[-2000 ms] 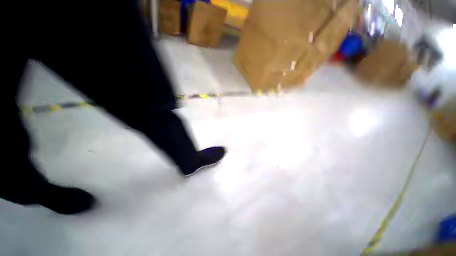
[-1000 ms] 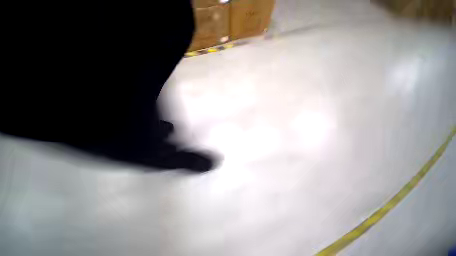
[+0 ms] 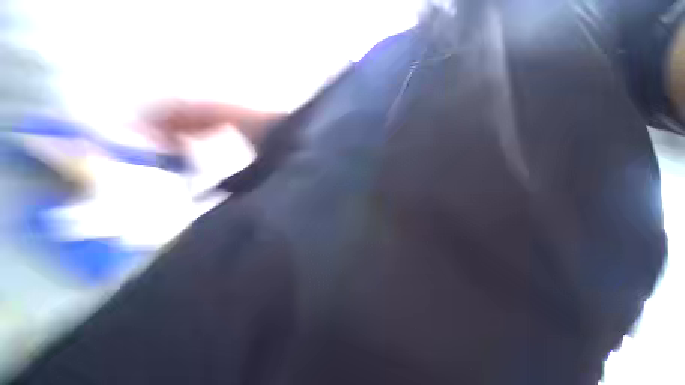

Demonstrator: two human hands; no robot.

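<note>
Dark clothing (image 3: 451,225) fills the middle and right of the view. At the left, a blurred hand (image 3: 199,120), seemingly my left hand, reaches out of a dark sleeve. Its fingers are smeared, and whether it holds anything cannot be told. A blurred blue object (image 3: 90,256) with a curved blue strip above it lies left of and below the hand. Contact between them cannot be judged. At the upper right edge, a dark sleeve shows with a bit of bare skin cut off by the frame; my right hand is not visible.
Strong white glare (image 3: 225,45) covers the upper left. A small brownish patch (image 3: 71,171) shows beside the blue object. Pale grey floor shows faintly at the lower left. Motion blur hides finer detail.
The view has swung from the floor, cartons and black-clad legs to close dark clothing. A blurred hand and a blue object have appeared at the left; the cartons and floor tape have left view.
</note>
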